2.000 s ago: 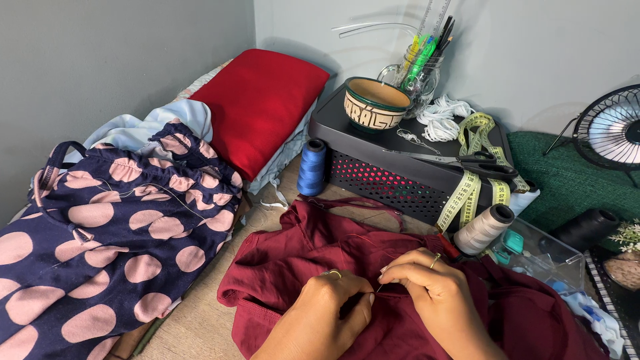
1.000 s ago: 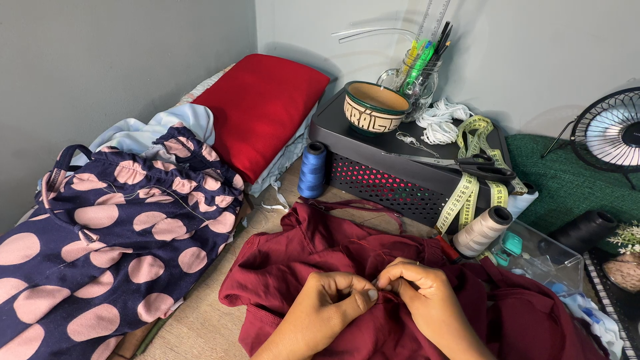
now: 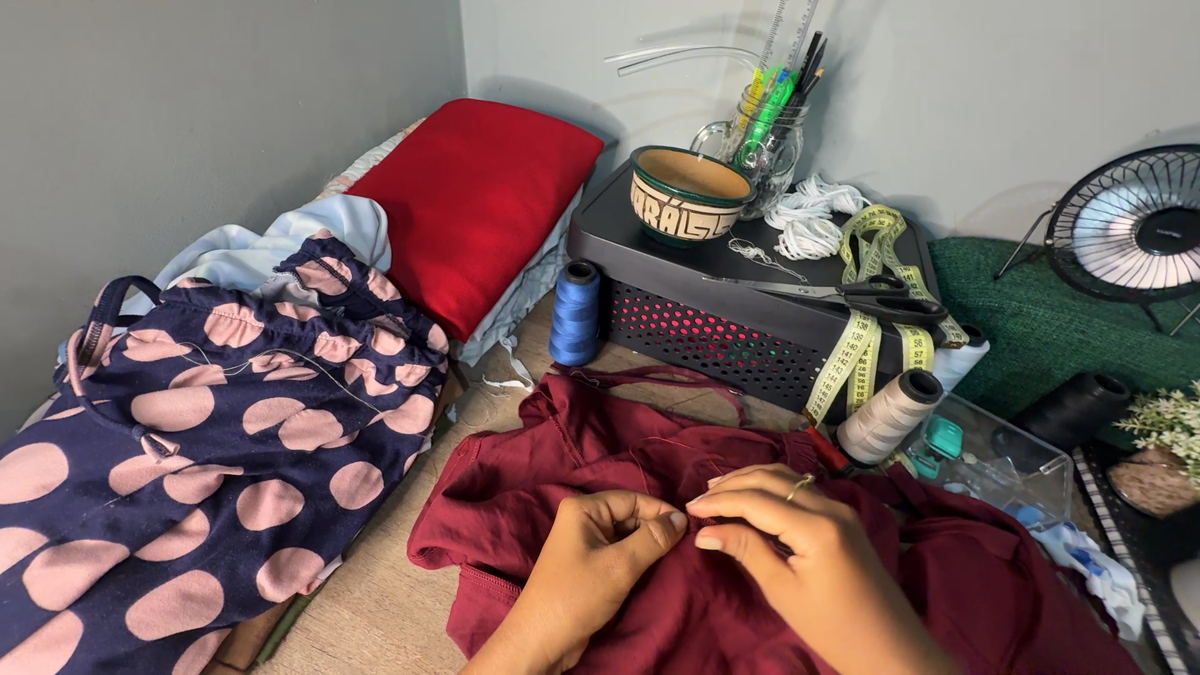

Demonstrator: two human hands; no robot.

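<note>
A maroon cloth garment [image 3: 581, 431] lies bunched on the wooden table, with a thin strap at its back edge. My left hand [image 3: 605, 553] pinches a bit of its fabric between thumb and forefinger. Close at its right, my right hand [image 3: 787, 525], wearing a ring, holds the same part of the garment with thumb and fingers. A loose red thread [image 3: 642, 459] runs over the cloth just behind the fingertips. Whether a needle is between the fingers cannot be seen. Behind the garment stand a blue thread cone [image 3: 576, 314] and a leaning beige thread cone [image 3: 886, 417].
A polka-dot garment [image 3: 178, 487] and folded red fabric [image 3: 478, 197] lie at left. A black box [image 3: 694, 309] carries a bowl [image 3: 689, 202], scissors [image 3: 881, 298], tape measure [image 3: 872, 239] and white cord [image 3: 811, 216]. At right are a clear plastic tray [image 3: 1022, 450], black thread cone [image 3: 1073, 408] and small fan [image 3: 1139, 225].
Two seconds ago my fingertips were lower on the cloth and a little apart; now they are close together, and the fingers of my right hand are more spread than one second ago.
</note>
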